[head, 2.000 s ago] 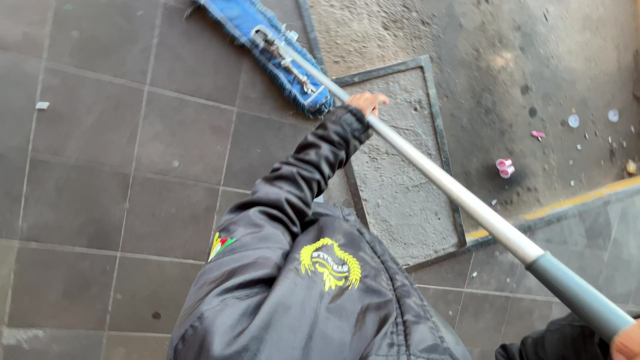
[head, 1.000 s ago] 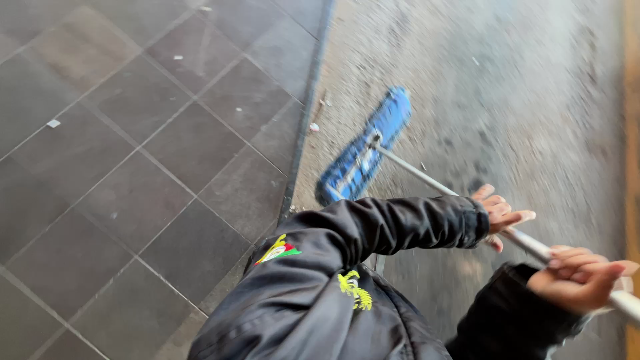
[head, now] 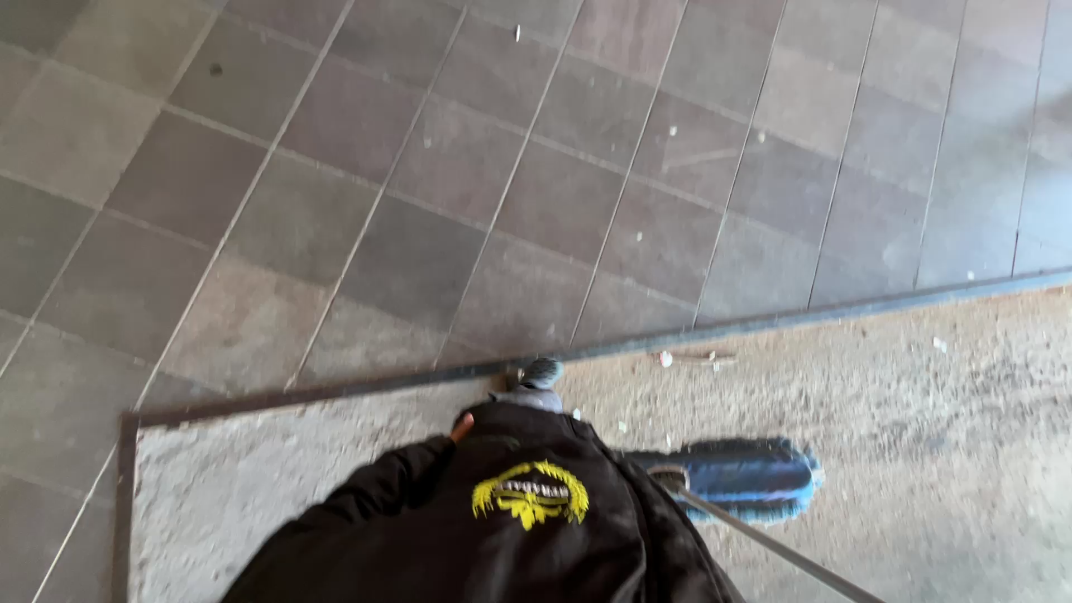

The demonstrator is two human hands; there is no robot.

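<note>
My left hand (head: pixel 461 427) shows only as a small part past its black sleeve, against the front of my black jacket (head: pixel 586 553). It is off the mop handle; most of its fingers are hidden. A flat blue dust mop (head: pixel 749 476) with a fringed edge lies on rough concrete, right of the jacket, which covers its near end. From its joint, the thin grey handle (head: pixel 783 549) runs down and out at the bottom edge. My right hand is out of view, so its hold on the handle does not show.
Dark square floor tiles (head: pixel 419 251) with light joints fill the upper part. A narrow edging strip (head: pixel 335 389) divides them from the rough concrete (head: pixel 938 427). Small litter (head: pixel 666 359) lies along the strip, and white specks dot the tiles. One shoe (head: pixel 542 373) is beside the strip.
My left hand, on the handle one second ago, has come off it to my jacket front. My right hand has left the picture. The view has swung strongly.
</note>
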